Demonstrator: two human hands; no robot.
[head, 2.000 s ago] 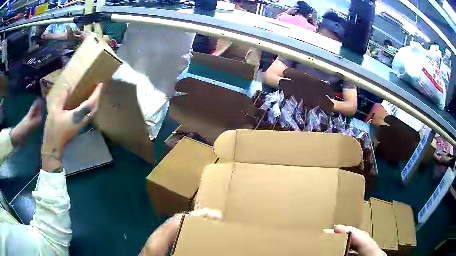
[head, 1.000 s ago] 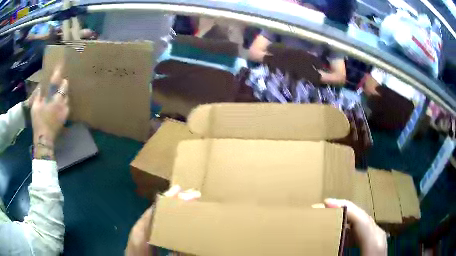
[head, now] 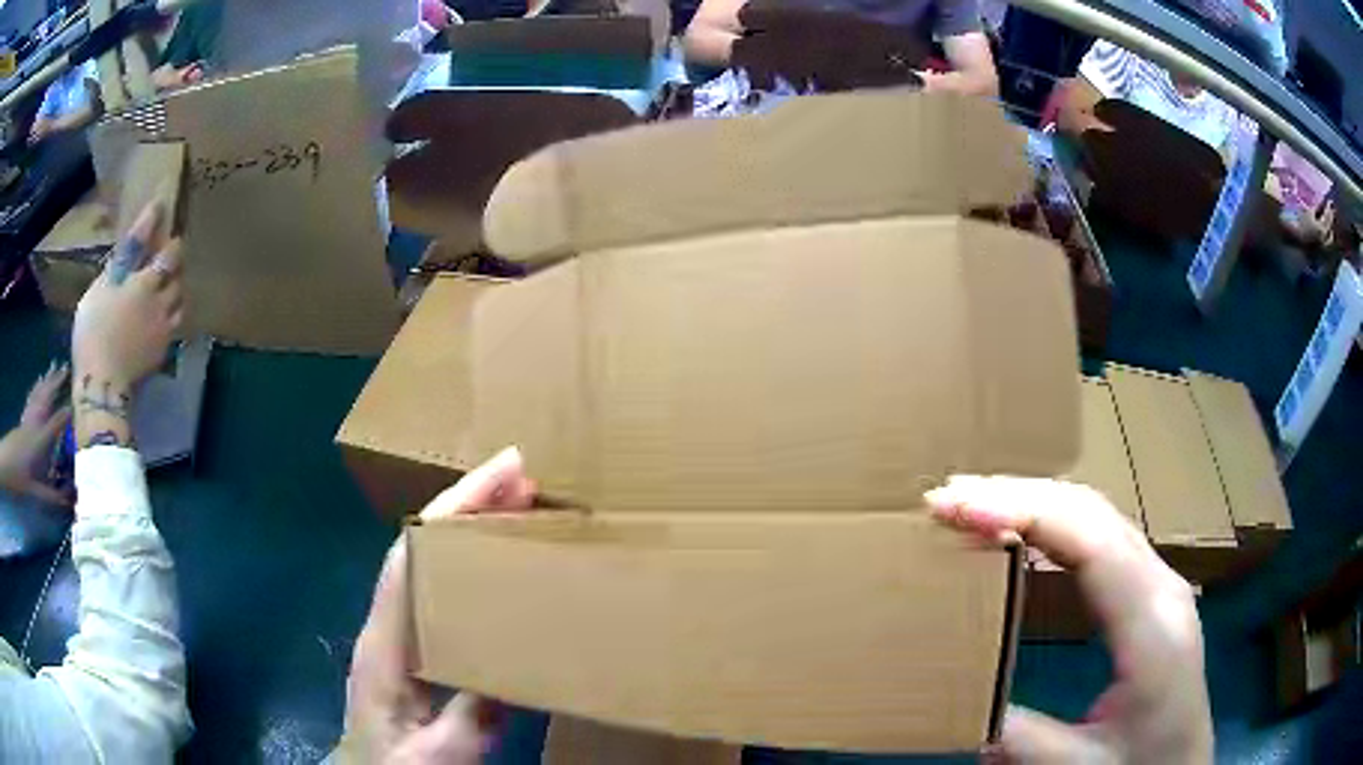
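A part-folded tan mailer box is held close to the camera, its front panel facing me. Its lid stands up behind the tray, with the round-eared tuck flap above it. My left hand grips the box's left end, thumb at the top edge. My right hand grips the right end, fingers over the top corner. The inside of the tray is hidden behind the front panel. Part of another tan cardboard piece shows below the box.
Closed tan boxes stand at left and right behind the held box. A neighbour's hand holds a box by the marked cardboard sheet. Open dark cartons and people are opposite. White-and-blue labelled uprights stand at right.
The held box has risen in the picture, and its front panel and lid show more fully. Both my hands keep their grip. The neighbour's box has moved down beside the marked sheet.
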